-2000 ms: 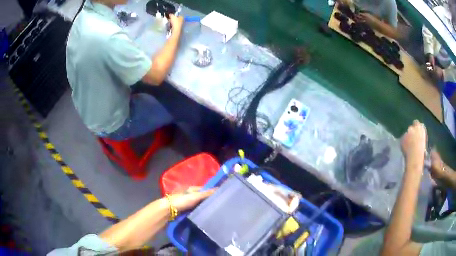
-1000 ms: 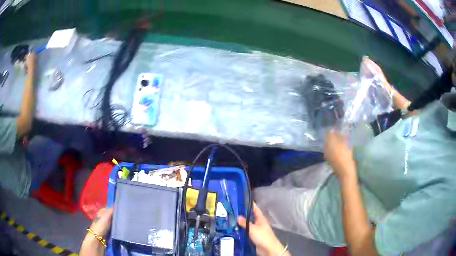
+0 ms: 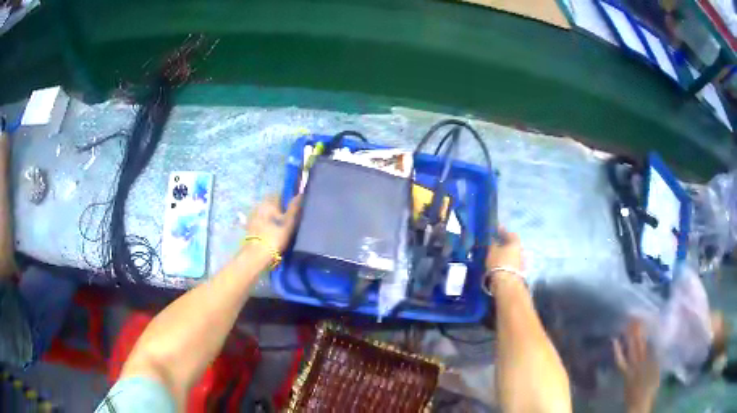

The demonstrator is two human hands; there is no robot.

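Observation:
A blue plastic tray (image 3: 376,307) is over the front part of the film-covered bench (image 3: 250,145), level. It holds a dark grey box (image 3: 353,211), likely a soldering station, black cables (image 3: 459,135), a yellow piece (image 3: 430,202) and an item with a white label (image 3: 455,279). My left hand (image 3: 275,228) grips the tray's left side. My right hand (image 3: 505,252) grips its right side. The fingertips of both hands are partly hidden. Whether the tray fully rests on the bench cannot be told.
A patterned smartphone (image 3: 187,224) and a black wire bundle (image 3: 133,185) lie at left, near a white box (image 3: 44,109). Black parts (image 3: 628,211) and a blue-edged tray (image 3: 663,218) are at right, with another person's blurred hand (image 3: 638,361). A woven seat (image 3: 368,375) is below.
The tray has moved from in front of the bench to over it, with my hands on both sides. The woven seat now shows. The neighbour's plastic bag has moved right, and a blue-edged tray appears.

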